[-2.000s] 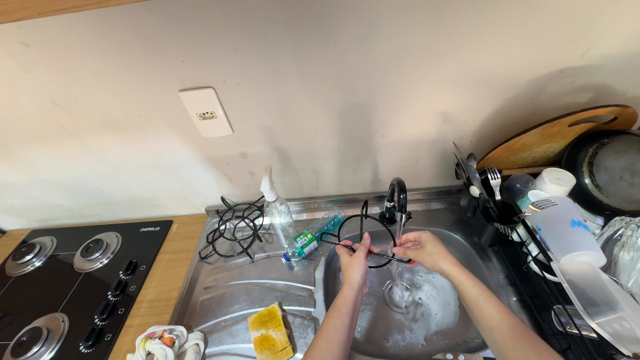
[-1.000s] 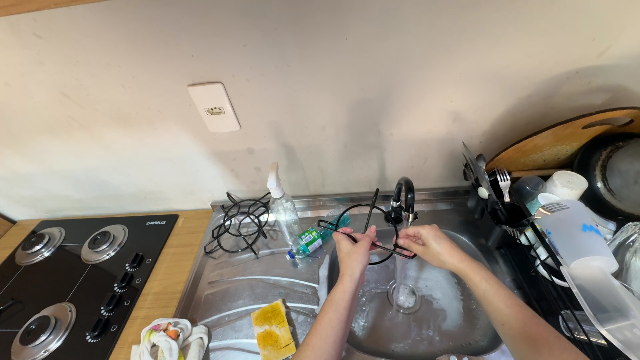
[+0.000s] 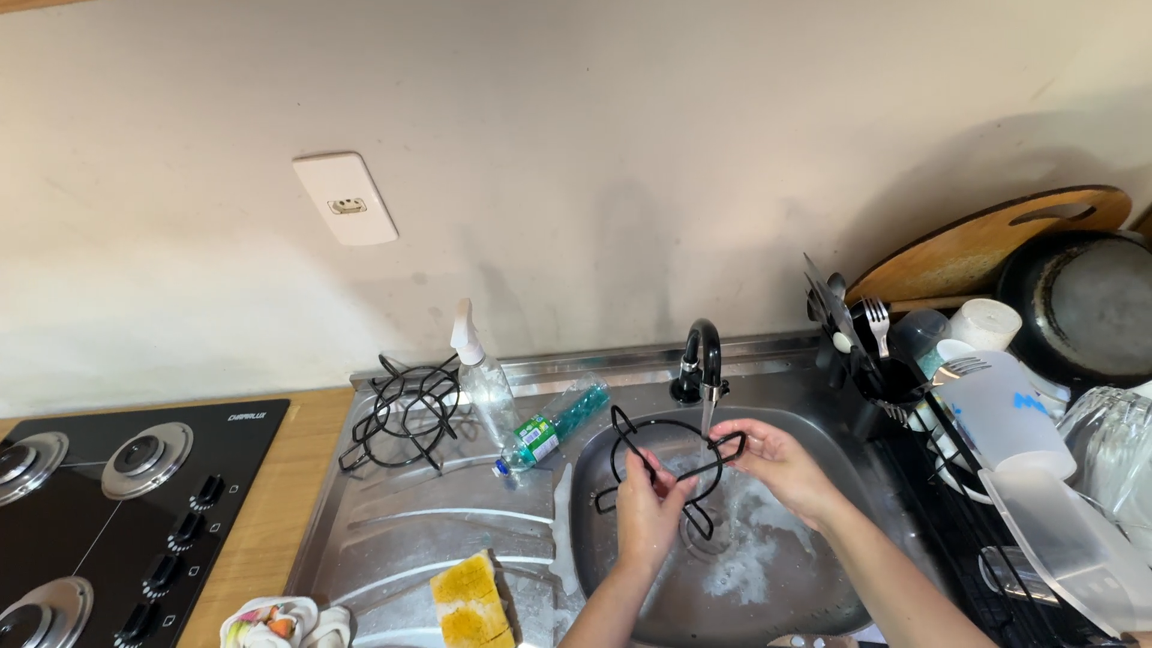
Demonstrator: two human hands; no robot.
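A black wire pan support from a gas stove (image 3: 663, 423) is held over the stainless steel sink (image 3: 810, 585), under water running from the black faucet (image 3: 702, 351). My left hand (image 3: 650, 508) grips its near left part, with some fingers hidden by the wire. Fingers of my right hand (image 3: 769, 463) pinch the looped prong on its right side, beside the stream. Foam lies in the sink around the drain. On the drainboard, more black pan supports (image 3: 405, 414) lie at the back left, near a clear spray bottle (image 3: 486, 387), a green detergent bottle (image 3: 549, 427) and a yellow sponge (image 3: 472, 601).
A black gas cooktop (image 3: 108, 522) lies at the left, near a bunched cloth (image 3: 283, 623). On the right, a black dish rack (image 3: 976, 450) holds cutlery, cups and plastic containers. A wooden board (image 3: 972, 243) and a black pan (image 3: 1093, 306) lean behind it. A knife handle shows at the sink's near edge.
The pan support has turned in my hands and its ring now faces the camera more fully. Both hands still hold it at the faucet.
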